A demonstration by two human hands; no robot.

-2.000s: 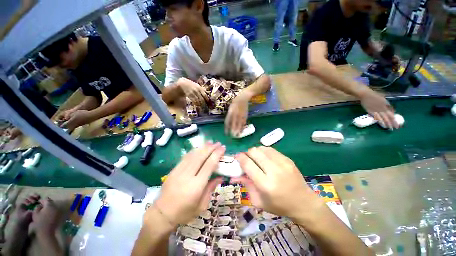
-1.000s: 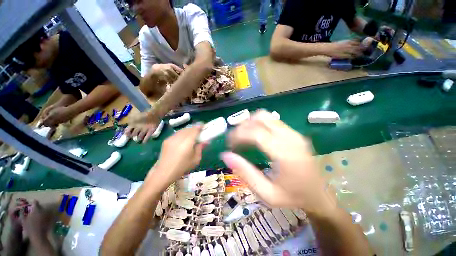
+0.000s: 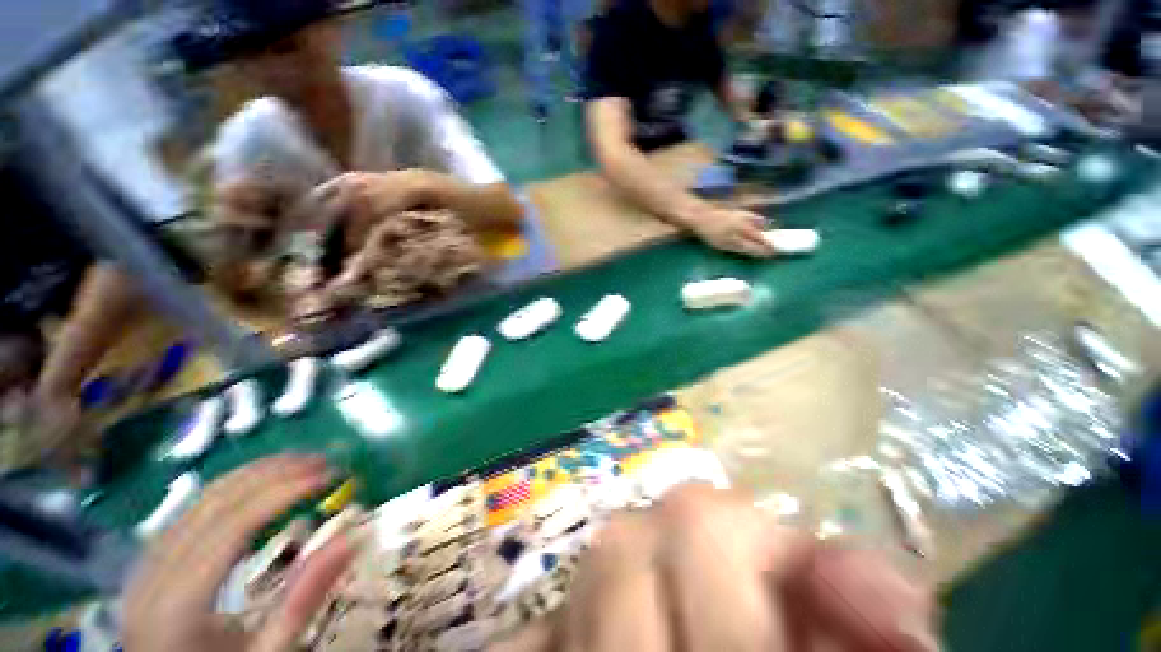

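The picture is blurred. My left hand (image 3: pixel 236 554) is at the lower left, fingers and thumb apart, with pale parts showing in the gap. My right hand (image 3: pixel 713 573) is at the bottom centre, fingers curled and cut off by the lower edge; whether it holds anything is hidden. Beige elongated parts (image 3: pixel 439 548) lie in rows between the hands, on a printed yellow and red sheet (image 3: pixel 592 461). A white oval unit (image 3: pixel 465 363) lies on the green belt beyond them, with several others, including one farther right (image 3: pixel 716 294).
The green belt (image 3: pixel 815 299) runs across the bench. Across it, a person in white sits by a heap of beige parts (image 3: pixel 414 259); a person in black has a hand (image 3: pixel 732 229) at a white unit. Shiny clear plastic (image 3: pixel 1006 427) lies on the right. A grey frame post (image 3: pixel 140 229) stands left.
The view has turned right. The white unit is no longer in my left hand, which is now low at the left. My right hand has come down to the bottom edge.
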